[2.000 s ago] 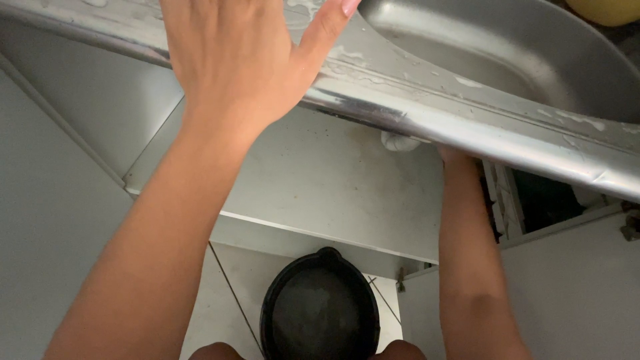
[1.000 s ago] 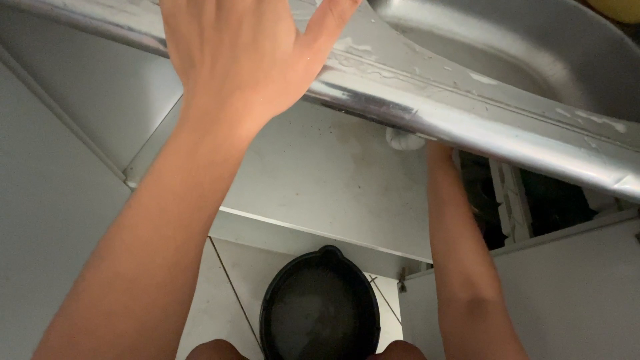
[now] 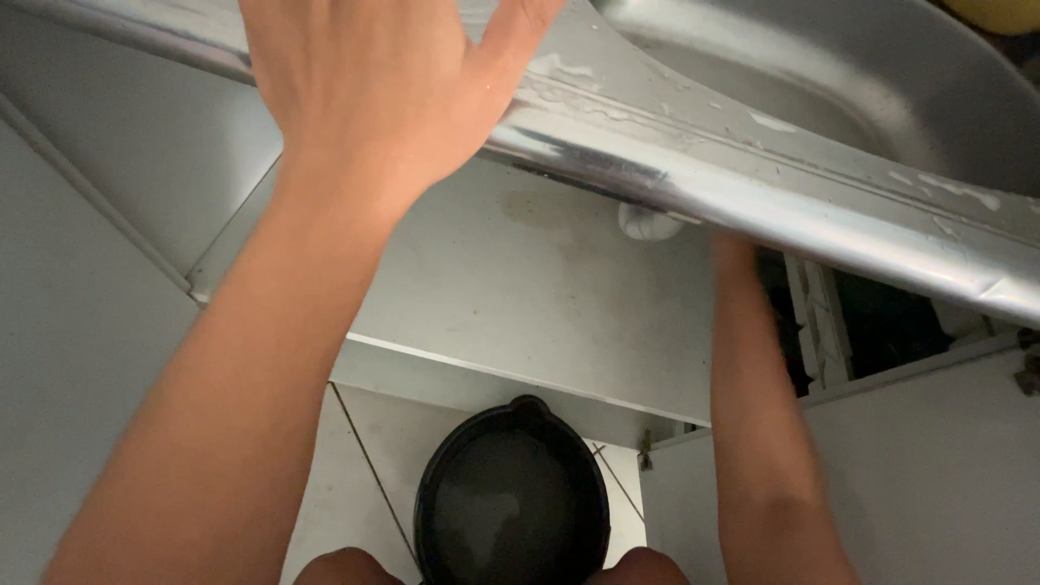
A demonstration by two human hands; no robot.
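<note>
My left hand (image 3: 374, 89) rests on the wet front rim of the stainless steel sink top (image 3: 731, 179), thumb spread and the other fingertips cut off by the upper frame edge. My right forearm reaches under that rim into the cabinet; the right hand itself is hidden beneath it. Beside the right wrist, a rounded white object (image 3: 648, 223) shows partly below the rim, above the pale cabinet shelf (image 3: 536, 301). On the tiled floor between my knees stands a black bucket (image 3: 512, 504) with some liquid in it.
The sink basin (image 3: 780, 73) lies at the upper right, with part of a yellow object (image 3: 999, 12) beyond it. An open cabinet door (image 3: 918, 463) with a hinge stands at the right. White slatted plastic (image 3: 819, 325) and dark items sit inside, right of my forearm.
My right forearm first shifted left under the rim, closer to the rounded white object. The left hand stays on the rim.
</note>
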